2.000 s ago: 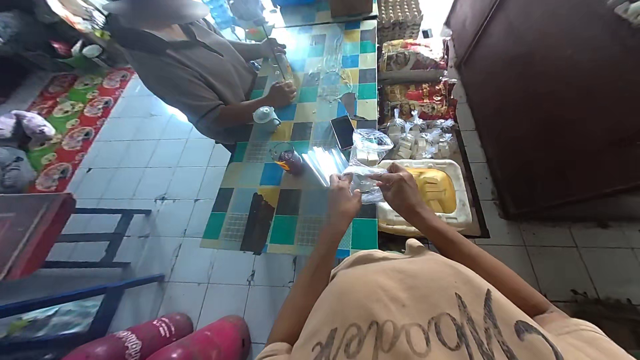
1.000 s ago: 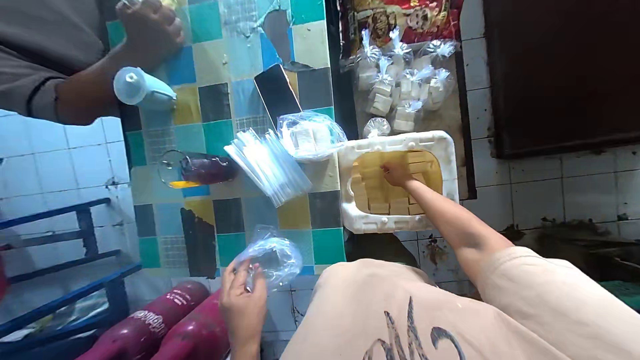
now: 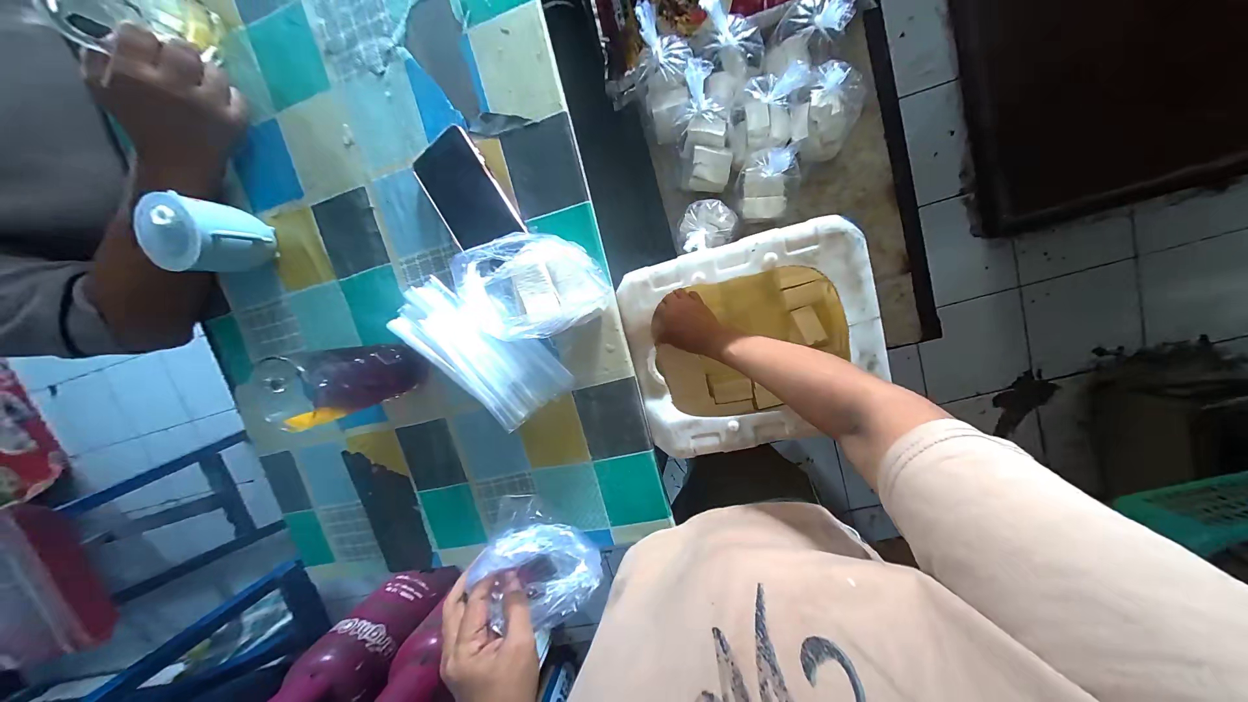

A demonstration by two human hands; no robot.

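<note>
My left hand (image 3: 492, 634) holds an opened clear plastic bag (image 3: 541, 570) by the table's near edge. Over the white foam box (image 3: 868, 322), my right hand (image 3: 682, 322) reaches into yellowish liquid, at the left side of the opening; its fingertips are partly hidden. Pale tofu-like blocks (image 3: 807, 327) lie in that liquid. On the checkered table, a clear bag with white blocks (image 3: 536, 288) rests against a stack of flat plastic bags (image 3: 478, 361). Several tied bags of white blocks (image 3: 765, 180) stand beyond the box.
A black phone (image 3: 468, 190), a light blue lidded jug (image 3: 200, 234) and a glass mug with dark contents (image 3: 361, 378) are on the table (image 3: 624, 492). Another person's hand (image 3: 175, 107) is at the upper left. Magenta gas cylinders (image 3: 366, 634) stand below the table's near edge.
Two seconds ago both my hands were together at a plastic bag; now they are apart. Since one second ago, my right hand has shifted left within the box. The view has moved closer.
</note>
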